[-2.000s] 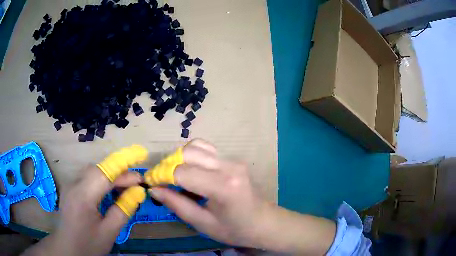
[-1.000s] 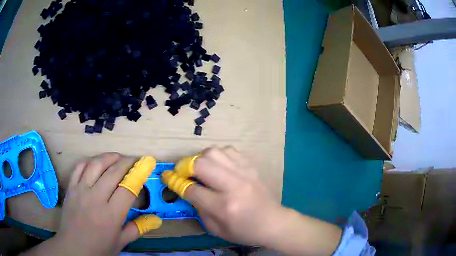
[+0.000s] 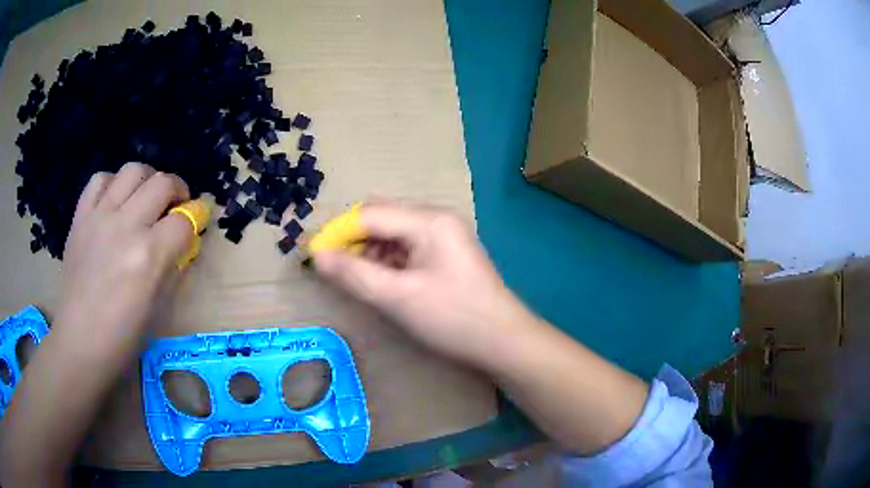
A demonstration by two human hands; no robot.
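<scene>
A blue controller grip shell (image 3: 229, 425) lies on the cardboard sheet (image 3: 401, 133), handles toward me, untouched. A small dark spot shows in its top edge. A large heap of black pads (image 3: 143, 95) lies beyond it. My left hand (image 3: 129, 238), with yellow finger cots, is at the heap's near edge; its fingertips are partly hidden, so I cannot tell if it holds a pad. My right hand (image 3: 410, 267) is right of the heap, thumb and yellow-cotted finger pinched together on a small dark piece, probably a black pad, somewhat blurred.
Another blue shell (image 3: 29, 329) is cut off at the left edge. An open cardboard box (image 3: 639, 114) stands on the green mat (image 3: 611, 305) at right. More cardboard (image 3: 792, 324) and a pale surface are at the far right.
Both hands have left the blue shell and moved away from me to the pads. The shell now lies uncovered. The right fingers have closed on a small dark piece. The whole view has shifted.
</scene>
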